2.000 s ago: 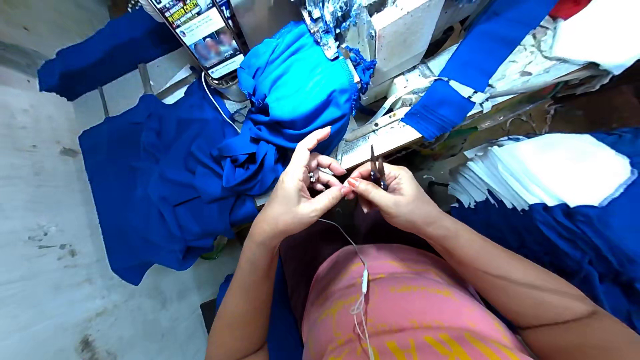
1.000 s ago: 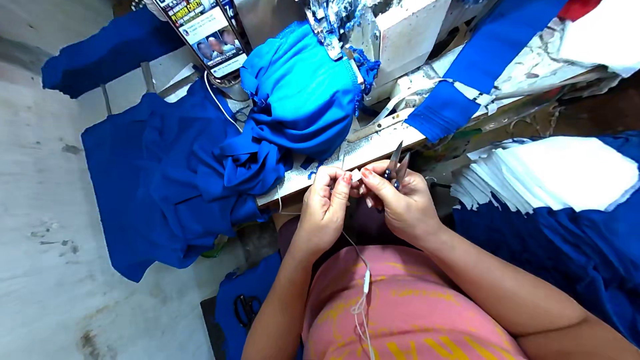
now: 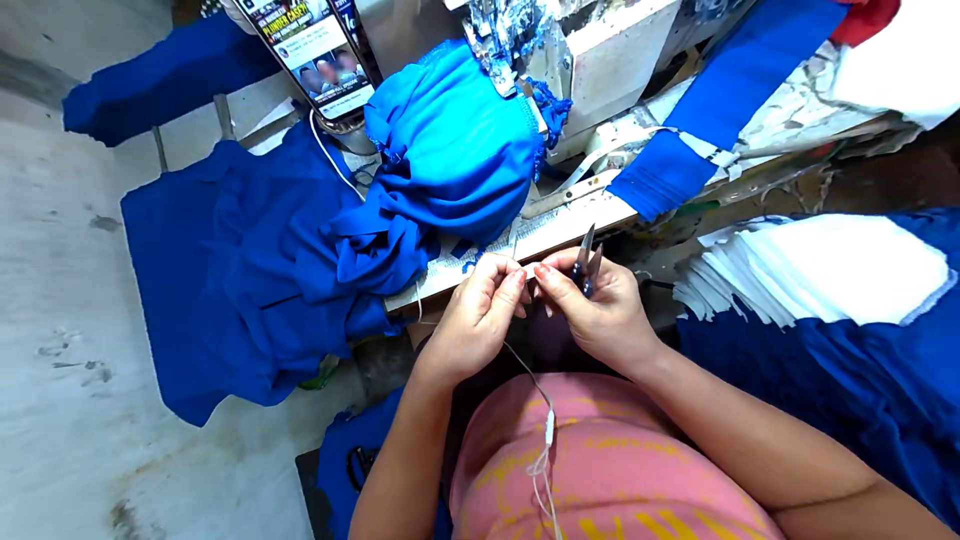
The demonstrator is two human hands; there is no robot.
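My left hand (image 3: 480,315) and my right hand (image 3: 600,307) meet fingertip to fingertip above my lap, just in front of the table edge. Thumb and forefinger of each pinch a small pale thing, too small to name. Small dark-handled scissors (image 3: 587,262) sit in my right hand, blades apart and pointing up. A thin earphone cord (image 3: 550,427) hangs below the hands over the pink shirt. Beyond my left hand, bunched blue fabric (image 3: 457,142) lies at the sewing machine (image 3: 517,45), which is partly cut off by the frame.
A phone (image 3: 322,67) with a lit screen leans behind the fabric. More blue cloth (image 3: 225,262) spreads left over the table (image 3: 517,255). A blue strip (image 3: 720,97) crosses the table at the right. Stacked white pieces (image 3: 840,270) lie on dark blue cloth at my right.
My left hand, its fingers spread two seconds ago, has closed in beside my right fingertips. The scissors remain in my right hand.
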